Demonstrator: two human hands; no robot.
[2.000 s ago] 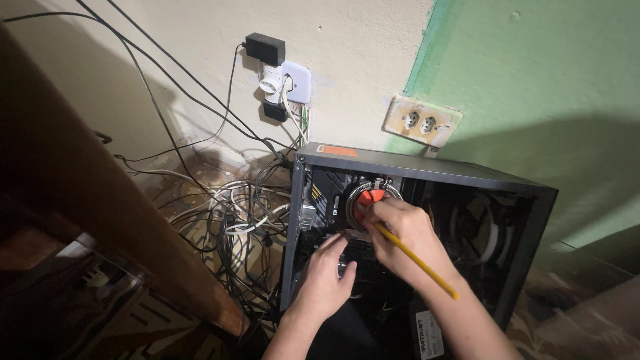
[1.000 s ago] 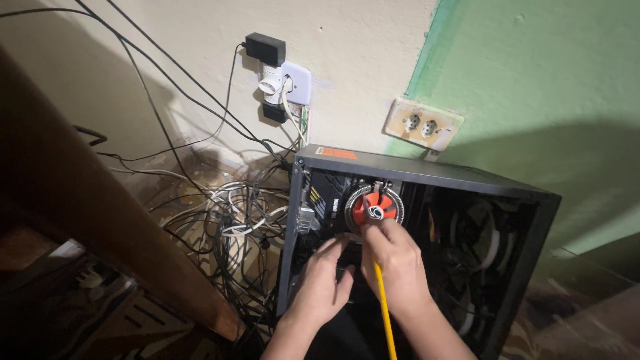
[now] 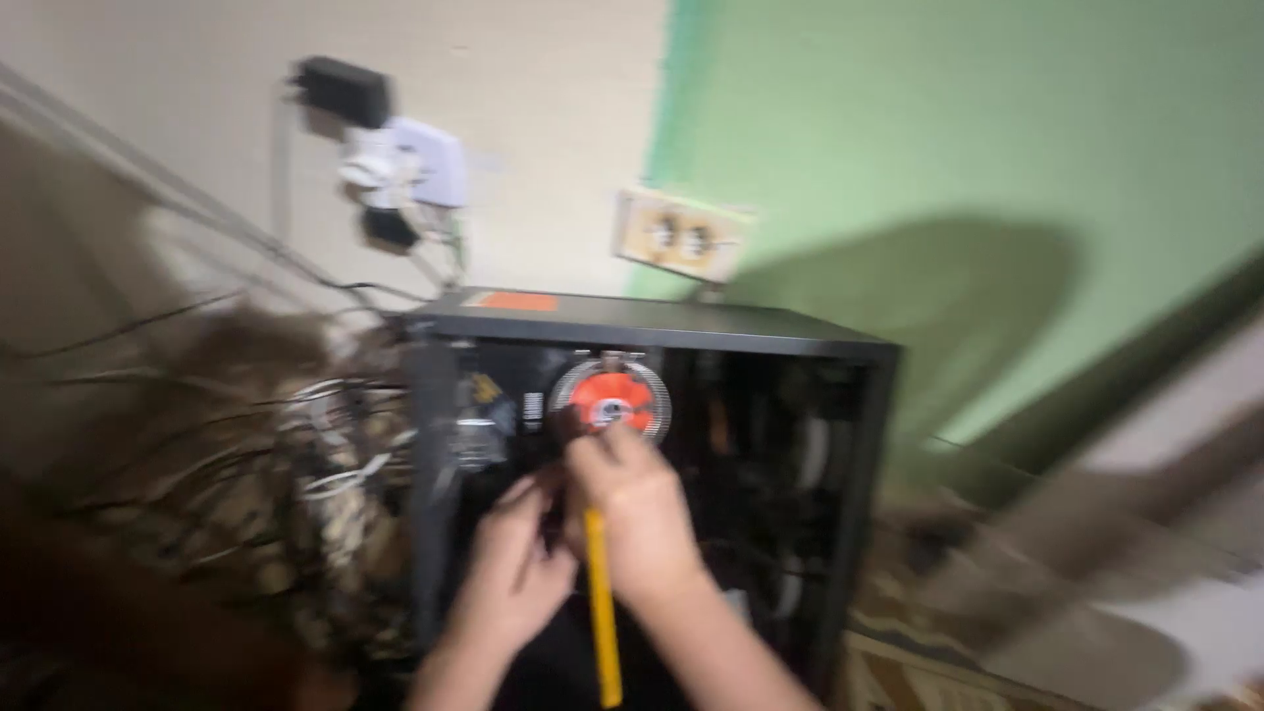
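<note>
An open black computer case (image 3: 642,324) stands upright, and both my hands reach into it. Inside, near the top, is a round CPU cooler with a red fan (image 3: 612,397) and a silver finned ring. My right hand (image 3: 637,509) is closed on a thin yellow-handled tool (image 3: 602,612), whose far end is hidden by the fingers just below the fan hub; its kind cannot be told. My left hand (image 3: 518,558) rests beside it, lower left of the cooler, fingers bent. Blur and darkness hide whether it holds anything.
A tangle of black and white cables (image 3: 336,474) lies left of the case. Behind it, the wall carries a white outlet (image 3: 434,163) with a black adapter (image 3: 346,91) plugged in, and a double socket (image 3: 683,237). Dark beam-like wood crosses the lower left.
The yellow handle, slanting down to the right two seconds ago, now points nearly straight down. My right hand has come down off the fan, which shows more fully. The view has shifted and blurred.
</note>
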